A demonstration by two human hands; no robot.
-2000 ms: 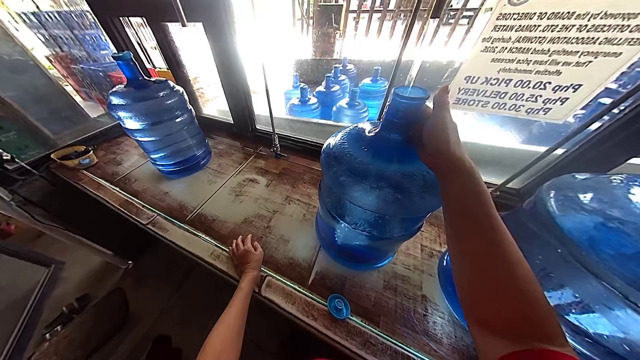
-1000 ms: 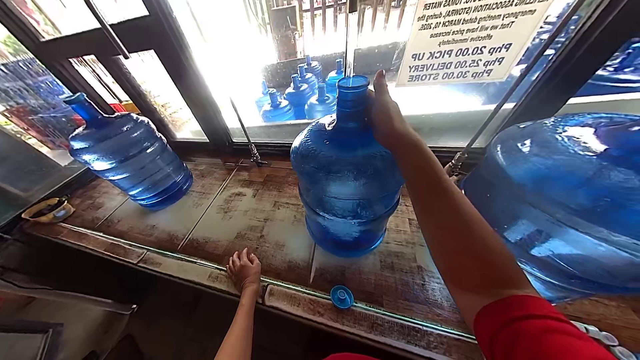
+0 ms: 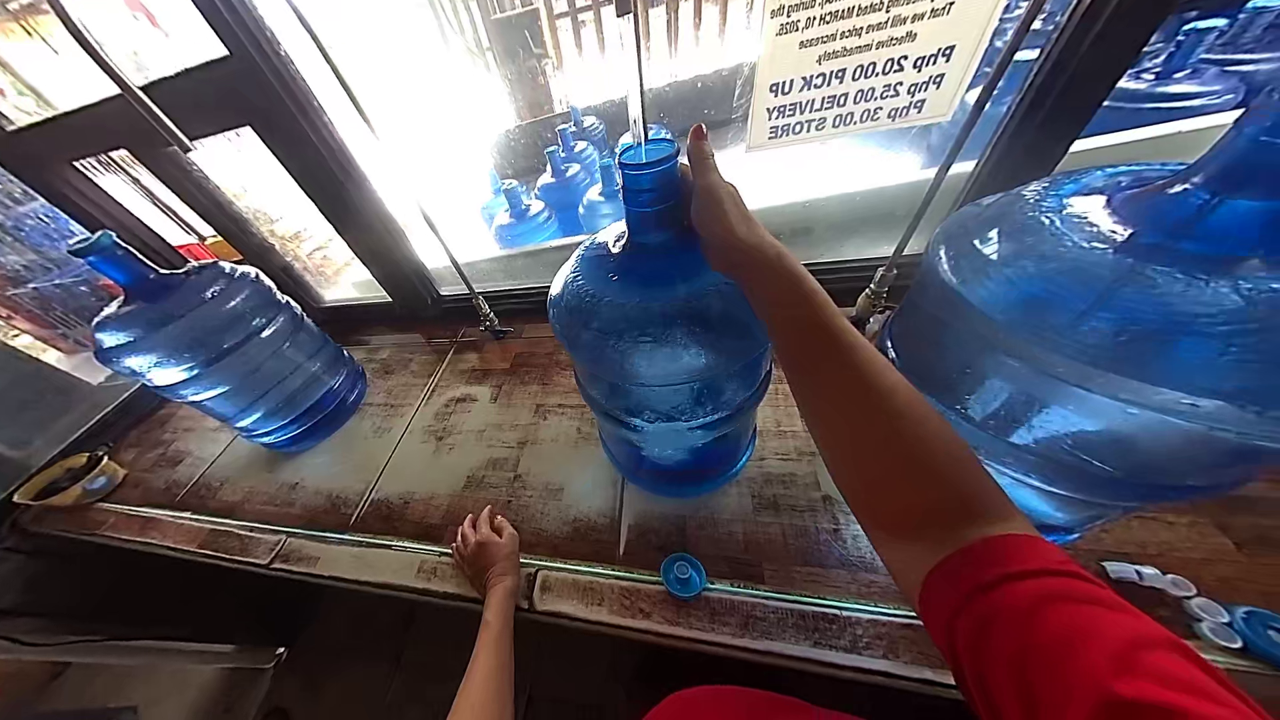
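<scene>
A large blue plastic water jug [image 3: 665, 370] stands upright on the tiled counter [image 3: 480, 440], its mouth uncapped. A thin stream of water [image 3: 637, 110] runs down into the mouth. My right hand [image 3: 722, 215] rests against the right side of the neck, thumb up and some fingers hidden behind it; a firm grip cannot be made out. My left hand [image 3: 487, 550] lies on the counter's front edge with its fingers a little spread, holding nothing. Between that hand and my right arm, a blue jug cap [image 3: 683, 575] sits near the edge.
Another blue jug [image 3: 235, 350] stands at the left, beside a yellowish bowl [image 3: 70, 478]. A large blue jug [image 3: 1080, 330] fills the right side, with small white caps [image 3: 1205, 610] near it. Behind the counter are a framed window, a posted notice [image 3: 870, 70] and metal rods with valves [image 3: 487, 315].
The view has shifted. Both hands keep their places, the right at the jug's neck and the left on the counter edge. Nothing else has plainly moved.
</scene>
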